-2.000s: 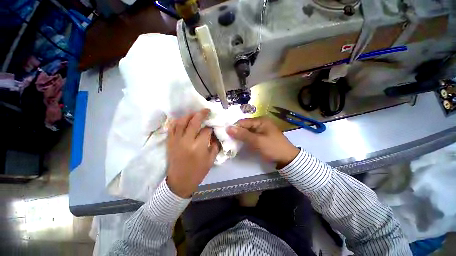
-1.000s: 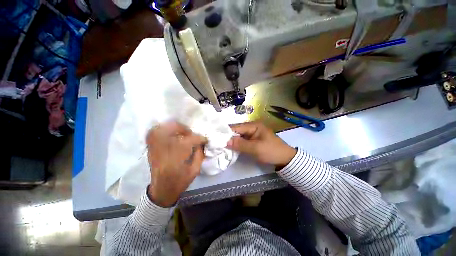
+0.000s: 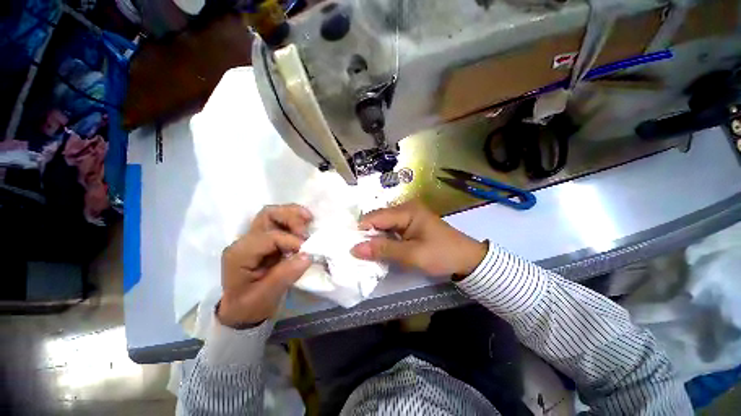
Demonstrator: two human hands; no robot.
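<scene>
A white garment piece (image 3: 236, 154) lies heaped on the table left of the needle. Its small layered end (image 3: 345, 268) is held between my two hands, in front of the presser foot (image 3: 375, 162) and apart from it. My left hand (image 3: 264, 264) pinches the cloth's left side between thumb and fingers. My right hand (image 3: 418, 240) pinches its right side, thumb on top. The cloth hides some fingertips. The sewing machine head (image 3: 479, 49) spans the top.
Blue-handled snips (image 3: 491, 192) lie right of the needle plate, with black-handled scissors (image 3: 532, 150) behind them. A blue stick (image 3: 630, 65) and a cardboard piece (image 3: 512, 77) are on the machine body. Blue tape (image 3: 132, 227) marks the table's left edge. White cloth (image 3: 707, 284) lies lower right.
The cloth end has come away from the presser foot toward me and looks more spread. My left hand has moved left and lower, its fingers now pinching the edge. My right hand has shifted slightly nearer.
</scene>
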